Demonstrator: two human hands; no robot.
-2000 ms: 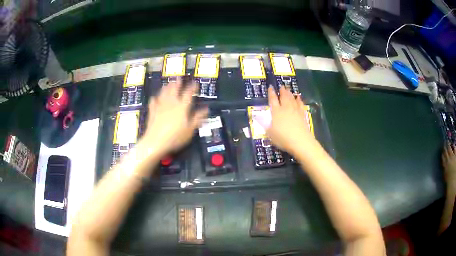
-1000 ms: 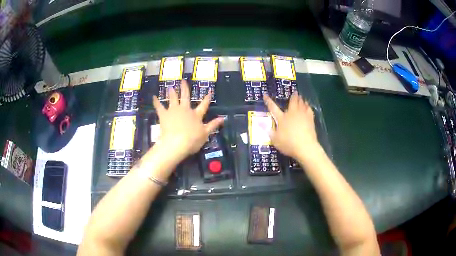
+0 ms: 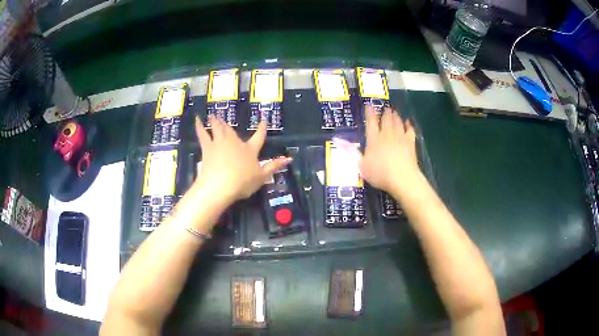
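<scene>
A clear blister tray point(image 3: 276, 248) holds several keypad phones in two rows, screens glaring white in yellow frames. One phone point(image 3: 345, 187) lies face up in the near row. A phone back point(image 3: 281, 207) with a red round spot and white label lies left of it. My left hand point(image 3: 230, 161) is over the tray, fingers spread at the back row's left-middle phones, partly hiding a near pocket. My right hand point(image 3: 389, 151) is over the right end, fingertips at the last back-row phone, covering much of a near-row phone. Two batteries point(image 3: 249, 302) point(image 3: 345, 293) lie at the near edge.
Left: a desk fan point(image 3: 26, 82), red figure point(image 3: 69, 141), small carton point(image 3: 23, 213) and smartphone point(image 3: 71, 256) on white paper point(image 3: 105, 216). Right: a board point(image 3: 479, 98) with a bottle point(image 3: 466, 39), dark block point(image 3: 478, 80) and blue mouse point(image 3: 535, 95).
My right hand has moved slightly from its place over the near-row phones, with fingertips now at the far right phone. My left hand's fingers have spread over the tray since the oldest frame.
</scene>
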